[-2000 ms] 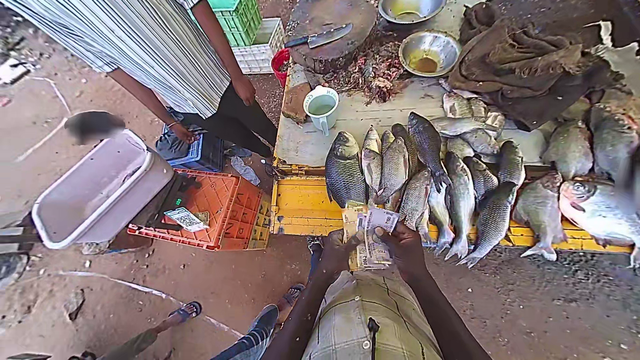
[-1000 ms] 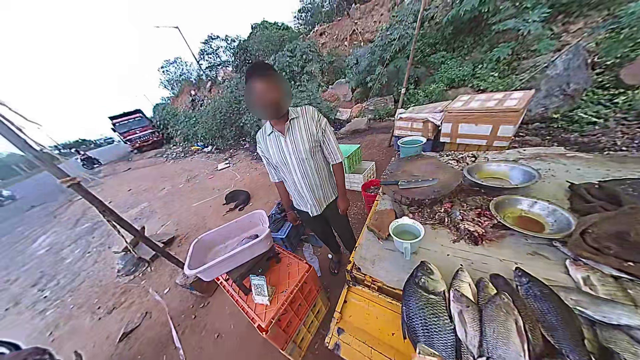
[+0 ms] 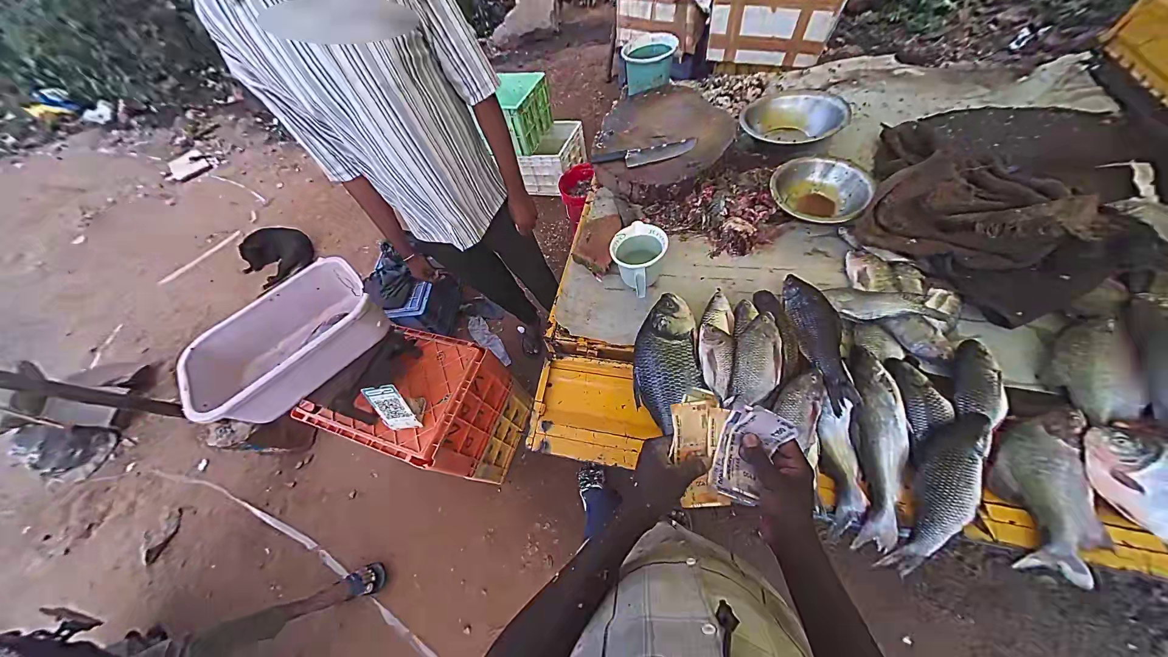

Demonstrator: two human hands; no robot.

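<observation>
My left hand [image 3: 664, 479] grips a few orange-yellow banknotes [image 3: 695, 438] at their left edge. Beside them, pale violet banknotes [image 3: 744, 449] are pinched in my right hand [image 3: 783, 479]; the two groups of notes overlap in front of my shirt. Just beyond the notes, whole fish lie along the edge of the fish stall's table, the nearest a large dark-scaled fish [image 3: 668, 351] at its left end. A pale mug of water [image 3: 639, 251] stands behind that fish. Which notes each hand holds where they overlap is partly hidden.
A person in a striped shirt [image 3: 401, 119] stands left of the table. A knife [image 3: 643, 153] lies on a round chopping block [image 3: 716, 123], near two metal bowls [image 3: 821, 190]. At left are an orange crate [image 3: 438, 401], a pale plastic tub [image 3: 274, 347] and a dark dog [image 3: 276, 251].
The view has swung up and back down, so my hands, out of sight one second ago, show again. Banknotes are in both hands, as two seconds ago.
</observation>
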